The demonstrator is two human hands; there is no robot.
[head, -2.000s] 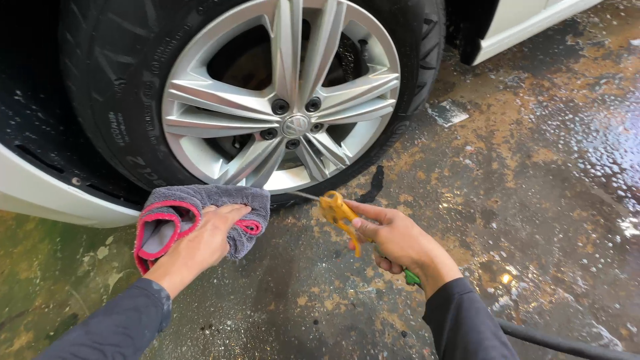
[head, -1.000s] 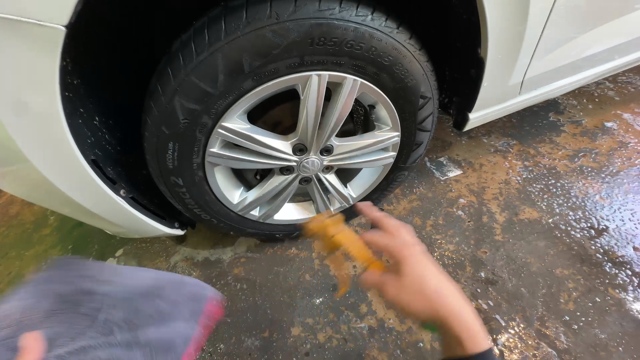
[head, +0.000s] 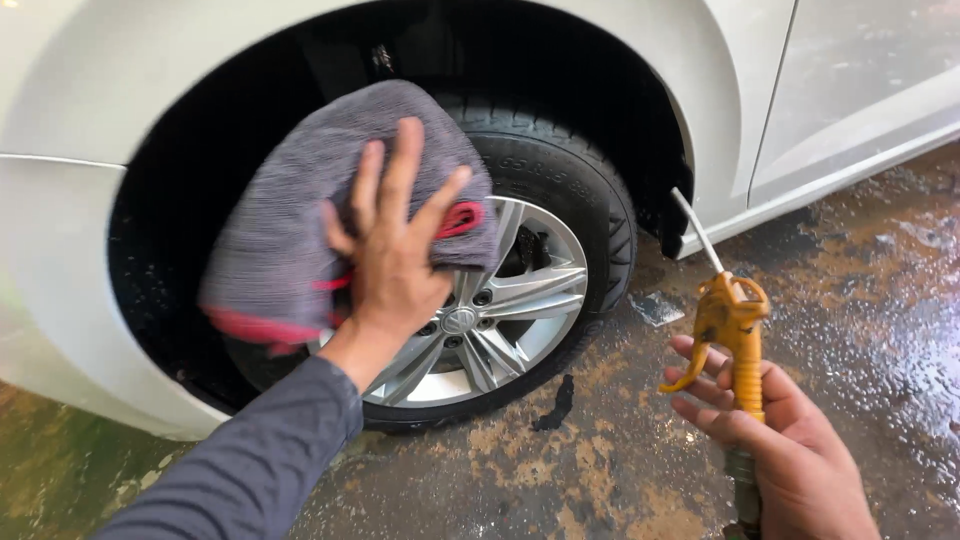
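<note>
With fingers spread, my left hand (head: 397,247) presses a grey microfiber towel with red edging (head: 300,202) over the upper left of the car wheel. The towel covers part of the black tire (head: 555,161) and of the silver alloy rim (head: 525,292). My right hand (head: 780,435) holds a yellow air blow gun (head: 739,322) by its handle, to the right of the wheel. The gun's thin metal nozzle points up and left, and its trigger hangs before my fingers. A metal fitting joins the handle's lower end.
The white fender (head: 52,225) arches around the dark wheel well (head: 172,217). A door and sill (head: 847,180) run off to the right. The floor (head: 487,480) is wet and stained, with a dark strip (head: 555,403) near the tire and a flat scrap (head: 656,309) beside it.
The towel and my left hand have moved from the lower left up onto the tire. My right hand has carried the blow gun to the right, away from the wheel; the nozzle points higher.
</note>
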